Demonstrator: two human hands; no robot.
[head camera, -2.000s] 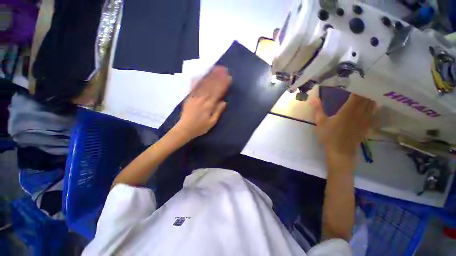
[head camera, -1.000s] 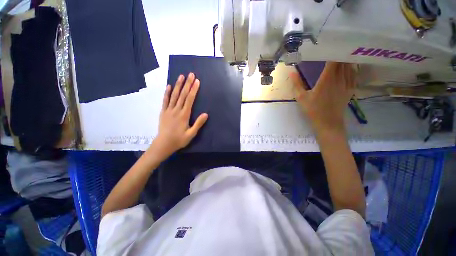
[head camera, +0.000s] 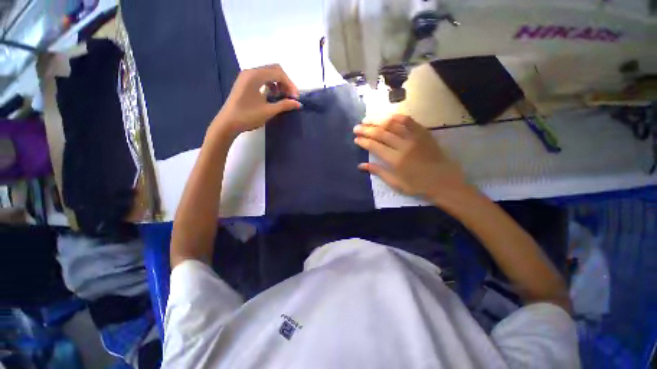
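Observation:
A dark navy fabric panel (head camera: 317, 162) lies flat on the white table, its far right corner at the brightly lit presser foot area (head camera: 371, 94) of the sewing machine (head camera: 475, 36). My left hand (head camera: 256, 97) pinches the panel's far left corner between thumb and fingers, and the cloth is bunched there. My right hand (head camera: 403, 155) lies at the panel's right edge just in front of the needle area, fingertips on the cloth. The needle itself is lost in glare.
A dark flat piece (head camera: 479, 88) lies right of the needle, beside snips with green-blue handles (head camera: 540, 131). Stacked dark panels (head camera: 176, 72) and a black cloth piece (head camera: 94, 137) lie left. Blue baskets (head camera: 619, 252) stand below the table edge. Metal parts (head camera: 637, 119) are far right.
My left hand has gone from lying flat on the panel to pinching its far corner. My right hand has left the dark piece beside the needle and moved left to the panel's edge. The view has shifted.

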